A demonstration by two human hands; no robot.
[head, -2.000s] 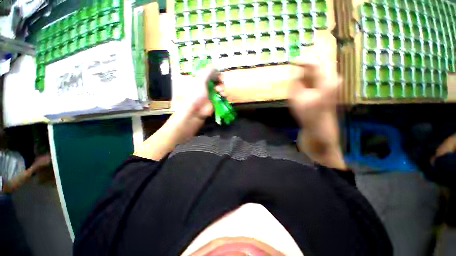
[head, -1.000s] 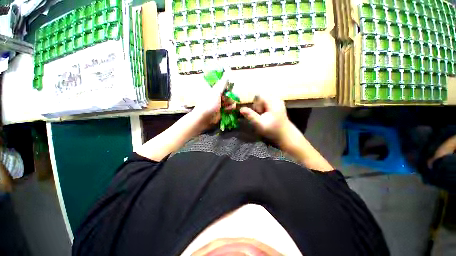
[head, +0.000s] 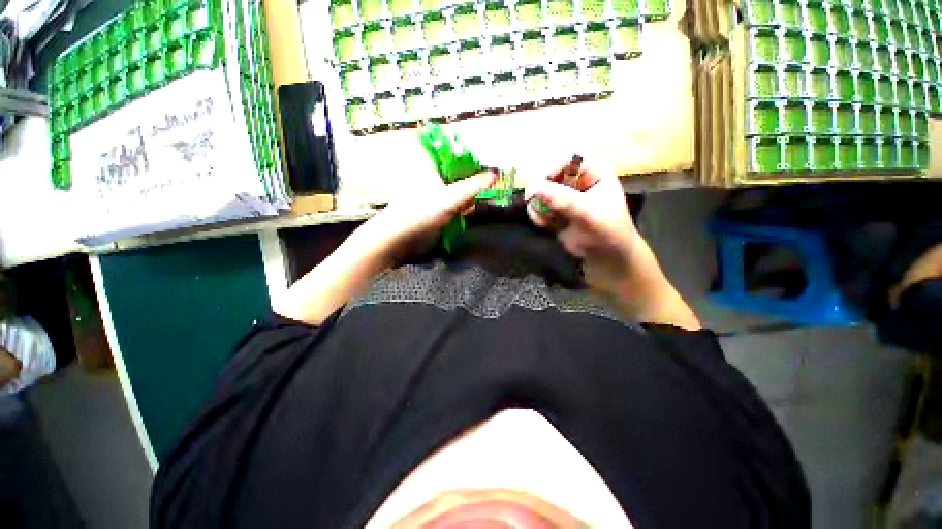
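Observation:
My left hand (head: 439,212) is closed around a bunch of green strips (head: 446,153), which stick out above and below the fingers. A small green piece (head: 503,187) shows at its thumb tip. My right hand (head: 584,212) is just to the right, a small gap away, and pinches a small reddish-brown piece (head: 575,163) that points up. Something tiny and green also shows at its fingertips, too small to name. Behind the hands, a grid of small square green units (head: 475,57) lies on a cardboard sheet (head: 661,139).
A black smartphone (head: 307,139) lies left of the grid. Farther left is a newspaper-covered stack (head: 155,155) with green units. Stacked cardboard layers (head: 713,119) and another green grid (head: 837,93) are at right. A blue stool (head: 780,274) stands below. Parts of other people show at both sides.
My right hand has moved away from the bunch, slightly right and up, with the brown piece. The green bunch now extends farther above my left hand. The view has shifted slightly.

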